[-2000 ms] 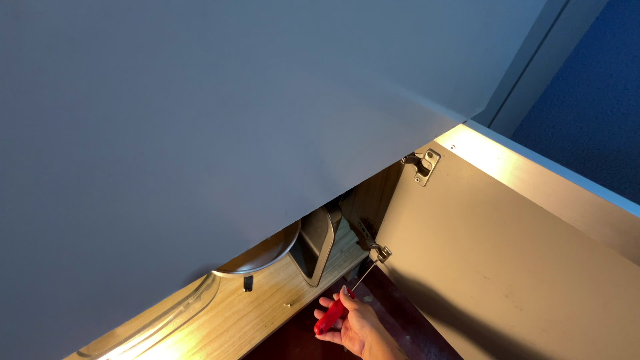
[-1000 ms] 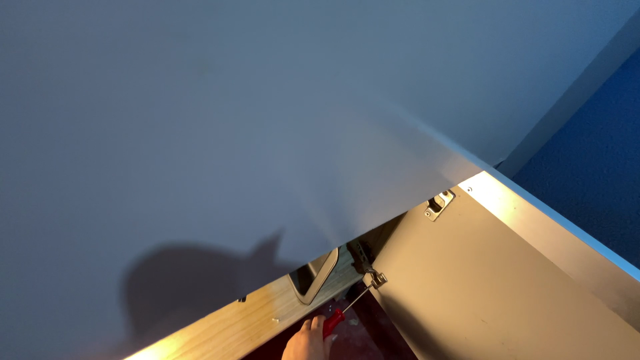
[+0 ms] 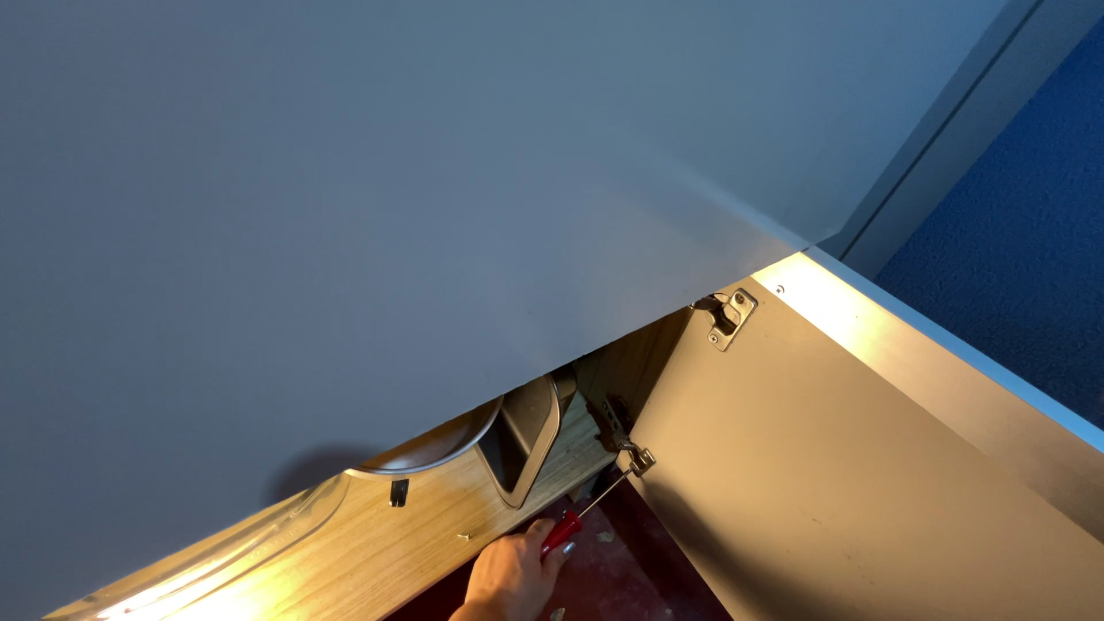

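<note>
My right hand grips the red handle of a screwdriver. Its back faces the camera, and one fingernail shows beside the handle. The thin metal shaft slants up to the right and meets the lower cabinet hinge. Whether the tip sits in a screw is too small to tell. That hinge joins the inner face of a beige door panel to the dark cabinet side. A second metal hinge is higher on the same panel. My left hand does not show.
A large grey-blue panel fills the upper left. Below it are a wooden board, a round metal rim, a dark angular recessed part and a small black clip. A pale edge strip borders the door panel; a dark red surface lies beneath.
My hand has turned from palm showing to back showing while holding the screwdriver. The shaft stays at the lower hinge. The view has shifted somewhat.
</note>
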